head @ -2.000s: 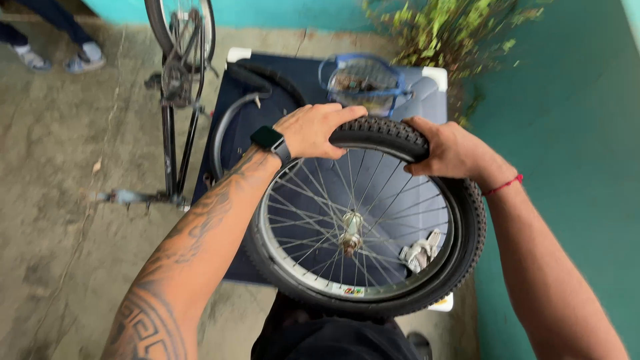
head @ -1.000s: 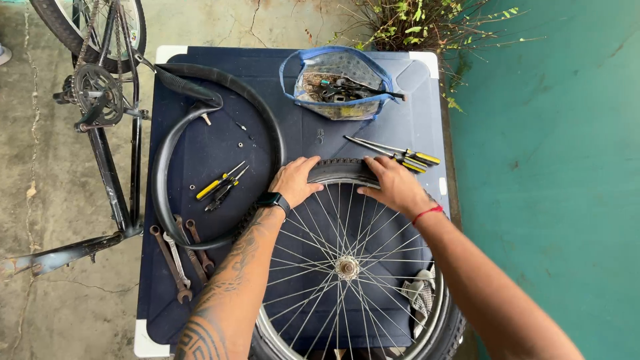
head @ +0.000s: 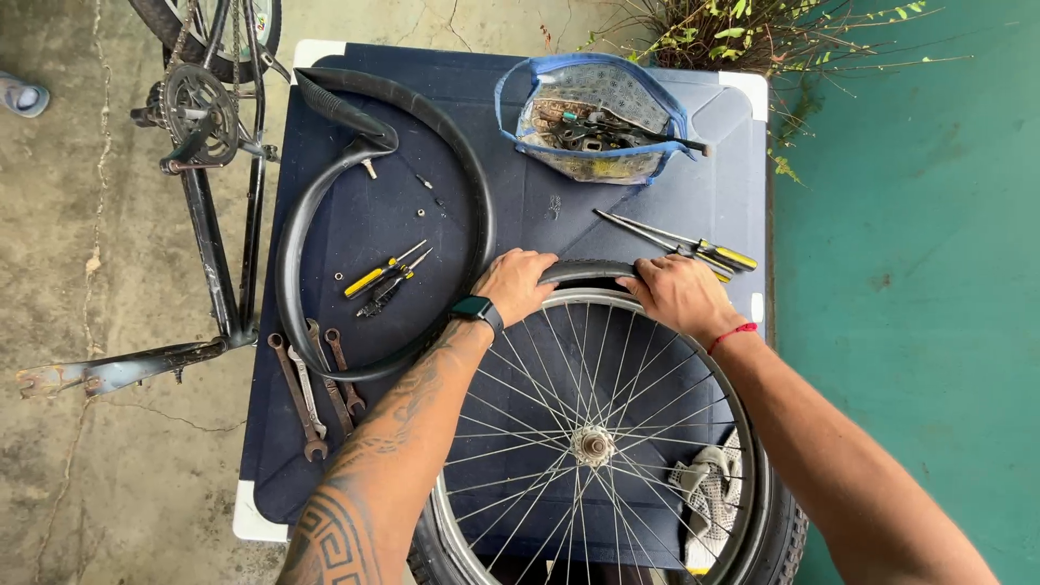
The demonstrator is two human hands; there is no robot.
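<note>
A spoked bicycle wheel (head: 594,446) with a bare metal rim at its top lies in front of me. Its knobby black tire (head: 589,270) stands off the rim at the far side. My left hand (head: 515,286) grips the tire at the upper left, and my right hand (head: 681,294) grips it at the upper right. A loose black inner tube (head: 484,203) with a valve lies curled to the left, partly behind my left wrist. Screwdrivers with yellow-black handles (head: 725,255) lie just beyond my right hand.
Several wrenches (head: 298,398), small screwdrivers (head: 379,272) and nuts lie at the left of the blue table (head: 536,219). A blue-edged clear bag (head: 601,122) of parts stands at the back. A knit glove (head: 709,496) shows through the spokes. A bicycle frame (head: 213,244) is left of the table.
The wheel was tilted up toward me two seconds ago and now lies flatter and lower. Both hands stay on the tire's far side. The view has shifted strongly.
</note>
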